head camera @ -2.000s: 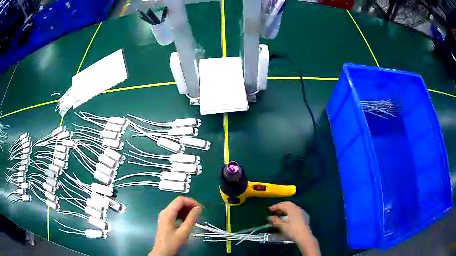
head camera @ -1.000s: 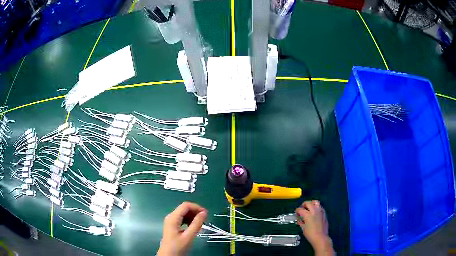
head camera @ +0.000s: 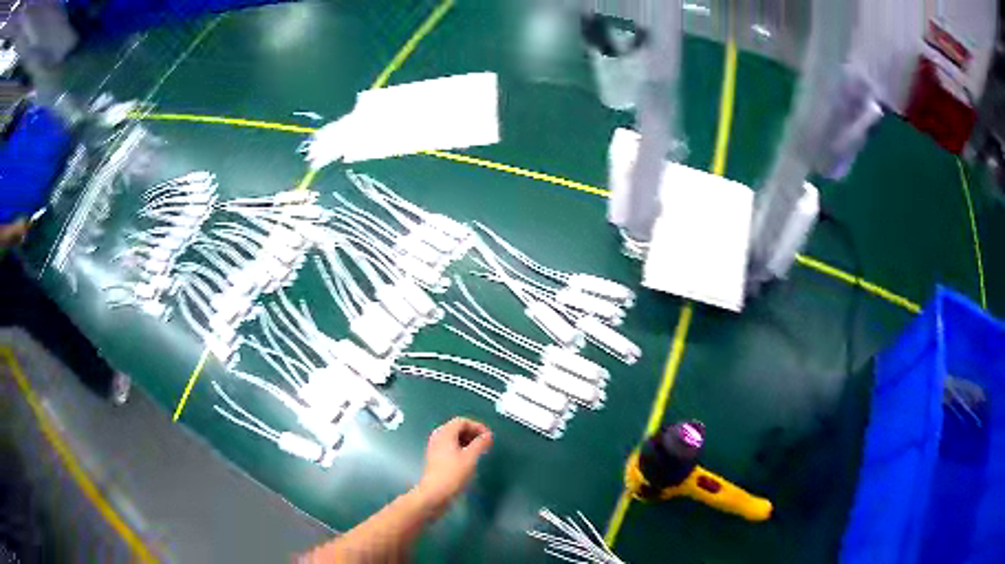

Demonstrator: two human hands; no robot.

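White wired units [head camera: 535,402] lie in slanting rows on the green table, their thin leads pointing up and left. My left hand [head camera: 457,454] is above the table just below the nearest units, fingers curled; no object shows in it, but blur hides whether the fingertips meet. My right hand is not in view. A yellow heat gun [head camera: 722,492] lies on its side, its dark nozzle upright with a pink glow. A bundle of pale leads [head camera: 575,538] shows at the bottom edge, cut off by it.
A white two-post stand [head camera: 700,237] is at centre right. White sheets [head camera: 430,116] lie behind the rows. A blue bin [head camera: 909,441] with thin wires inside is at the right edge. Part of another person [head camera: 50,320] shows at the far left.
The view has swung left and tilted. My left hand has moved from the lead bundle towards the rows of units. My right hand has left the picture.
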